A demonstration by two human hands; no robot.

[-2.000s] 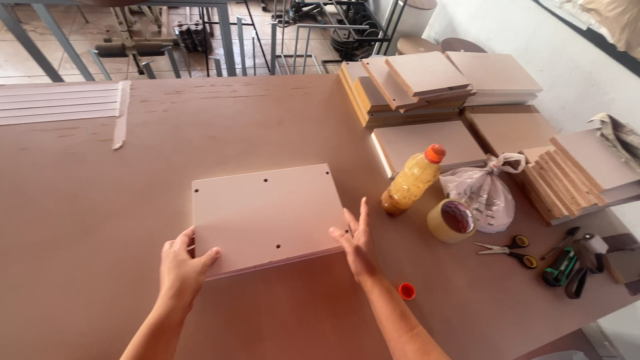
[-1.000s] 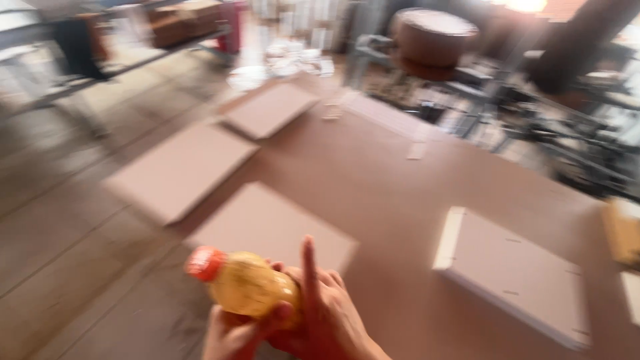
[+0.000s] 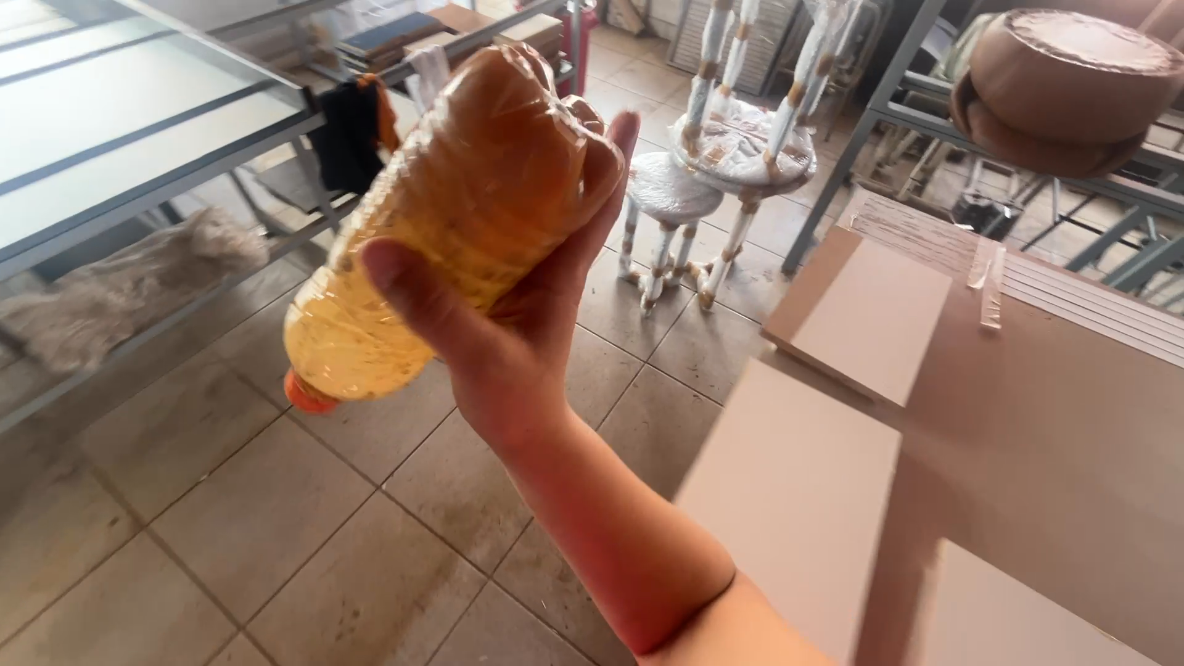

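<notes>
My right hand [image 3: 504, 356] holds a clear plastic bottle [image 3: 453, 203] of yellow-orange liquid in front of me. The thumb lies across the near side, and the other fingers are mostly hidden behind the bottle. The bottle is tilted with its orange cap [image 3: 310, 392] at the lower left and its ribbed base at the upper right. The cap is on. My left hand is out of view. Below and right of my hand, pale flat boards [image 3: 800, 481] lie at the edge of the brown tabletop [image 3: 1045, 444].
Plastic-wrapped stools [image 3: 675, 190] stand on the tiled floor [image 3: 370, 555]. To the left is a metal-framed table [image 3: 157, 120] with crumpled plastic [image 3: 139, 287] on its lower shelf. A metal rack [image 3: 888, 111] and a round brown seat [image 3: 1073, 92] are at upper right.
Two seconds ago both hands were at a drilled board and the bottle stood on the table. Now the bottle is in my right hand, and my left hand is out of view. The view has swung left.
</notes>
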